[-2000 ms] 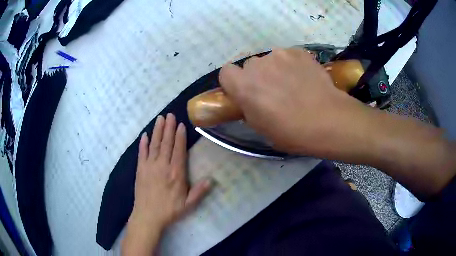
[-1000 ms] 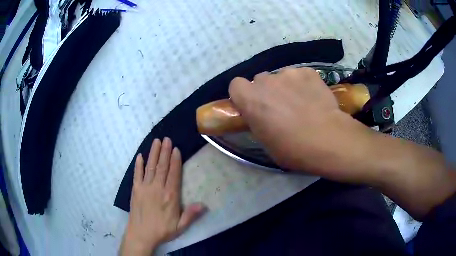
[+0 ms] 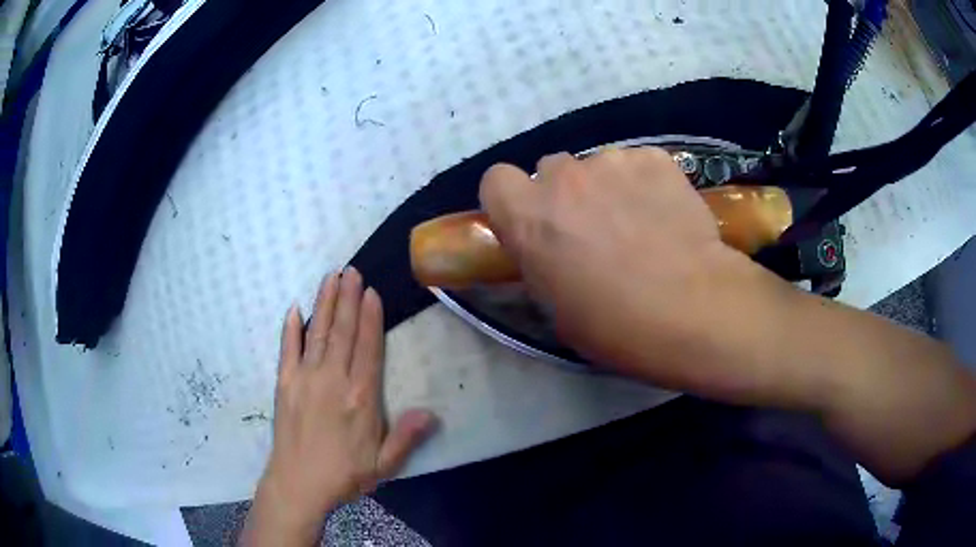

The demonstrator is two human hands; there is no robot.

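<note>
A curved dark collar piece point(image 3: 631, 115) lies flat on the pale cover, arching from my left fingers to the iron's rear. My right hand point(image 3: 621, 256) grips the wooden handle of the steam iron point(image 3: 455, 251). The iron's silver soleplate lies over the lower edge of the collar piece, its tip pointing left. My left hand point(image 3: 332, 395) lies flat, palm down, with its fingertips on the left end of the piece and its thumb spread on the cover. The fingers hide that end.
A curved dark pile point(image 3: 161, 160) with a thin white rim lies at the upper left. Black hoses point(image 3: 845, 160) rise from the iron's rear. Loose threads point(image 3: 203, 390) lie on the padded ironing table point(image 3: 268, 235). Speckled floor shows below its near edge.
The view has shifted, so the pile sits higher in the picture. The collar piece now reaches less far left past my left hand and further right behind the iron. Both hands keep their poses.
</note>
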